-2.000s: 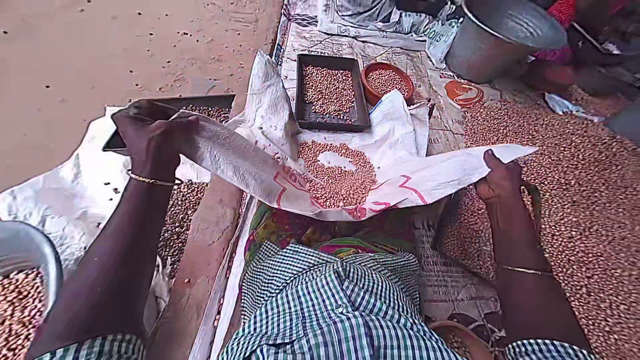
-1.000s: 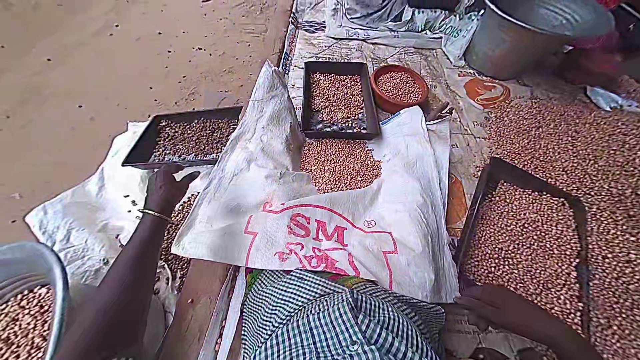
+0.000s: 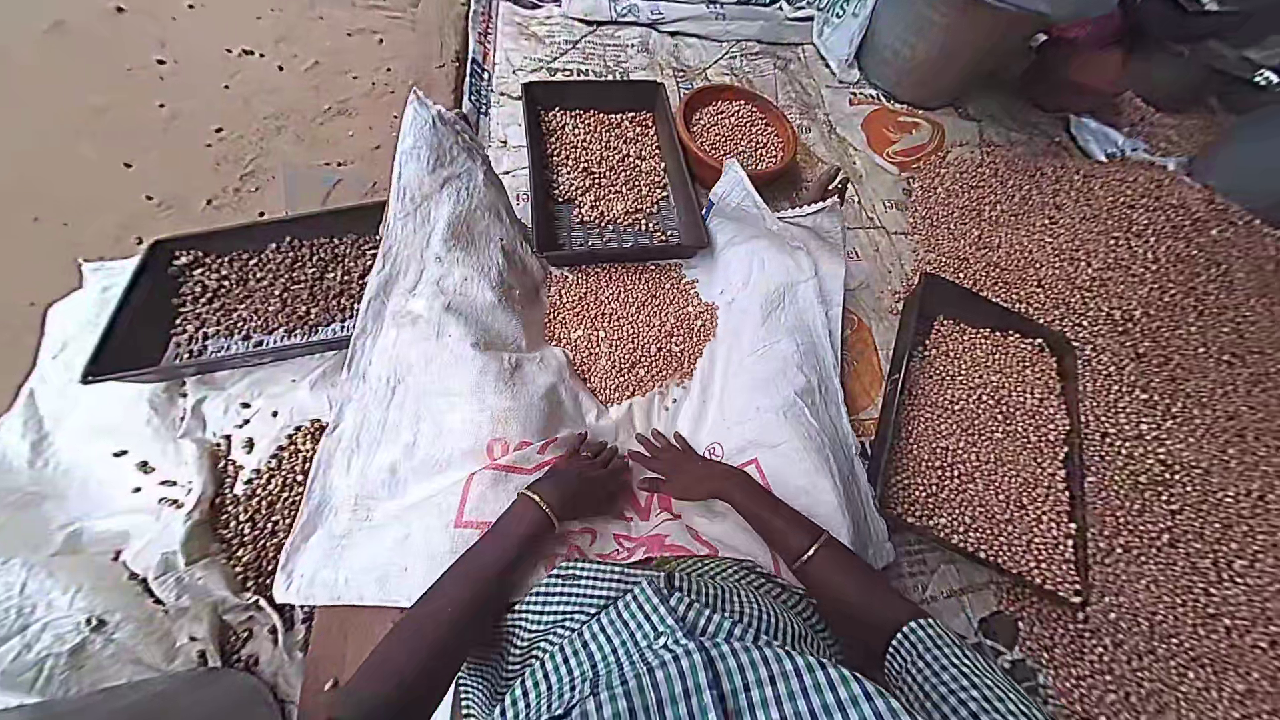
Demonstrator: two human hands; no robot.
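Note:
A white woven sack (image 3: 430,400) with red print lies across my lap. On it is a heap of pale brown beans or nuts (image 3: 630,330). My left hand (image 3: 588,480) rests on the sack just below the heap, and my right hand (image 3: 682,468) lies beside it, palm down with fingers spread. Neither hand holds anything. Beyond the heap, a dark rectangular tray (image 3: 690,215) with a mesh-like bottom holds more of them, beside a round clay bowl (image 3: 686,110), also filled.
At the left, a dark tray (image 3: 125,335) of darker pieces stands by a white sheet (image 3: 60,480). At the right, a filled dark tray (image 3: 900,350) borders a wide spread of beans or nuts (image 3: 1180,400). Metal buckets (image 3: 920,50) stand at the back, near part of another person.
Two seconds ago both hands held up the sack's edges, spread wide. One second ago they were apart at the sides, near the trays. Now they have come together on the sack.

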